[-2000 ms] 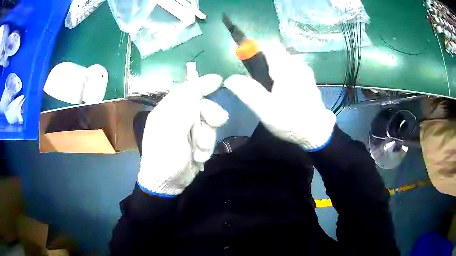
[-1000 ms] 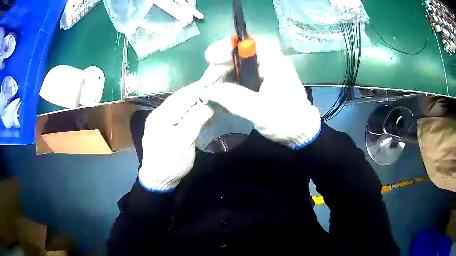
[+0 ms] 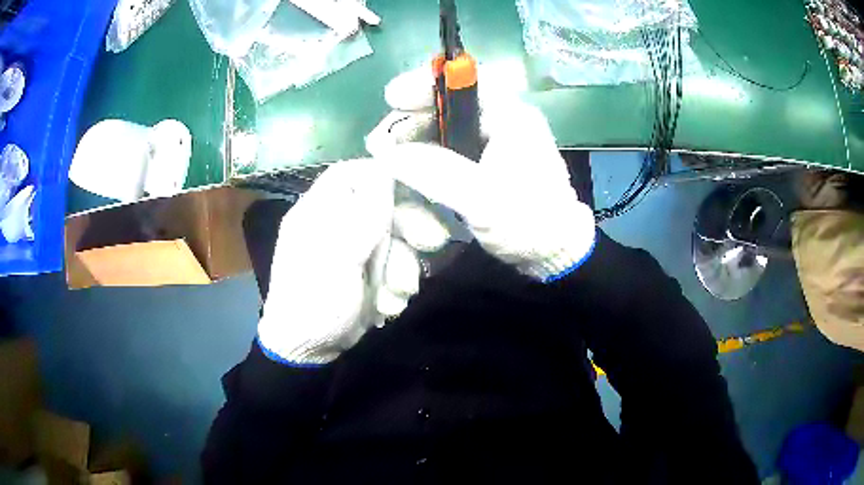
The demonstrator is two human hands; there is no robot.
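My right hand, in a white glove with a blue cuff edge, holds an orange and dark hand tool upright, its dark narrow end pointing away over the bench. My left hand, in the same kind of glove, is at the lower left with its fingers curled. Its fingertips meet the right hand's fingers near the tool. A short thin dark strand shows near the fingers. Glare blanks the gloves, so whether the left hand grips something small is hidden.
A white two-lobed housing lies at the left bench edge, beside a blue bin of small white parts. Clear bags and black wires lie at the back. An open carton and a round stool stand below; tan clothing shows at right.
The tool has swung from leaning left to upright. My right hand has moved left against my left hand. The white piece that stuck up at my left fingers no longer shows.
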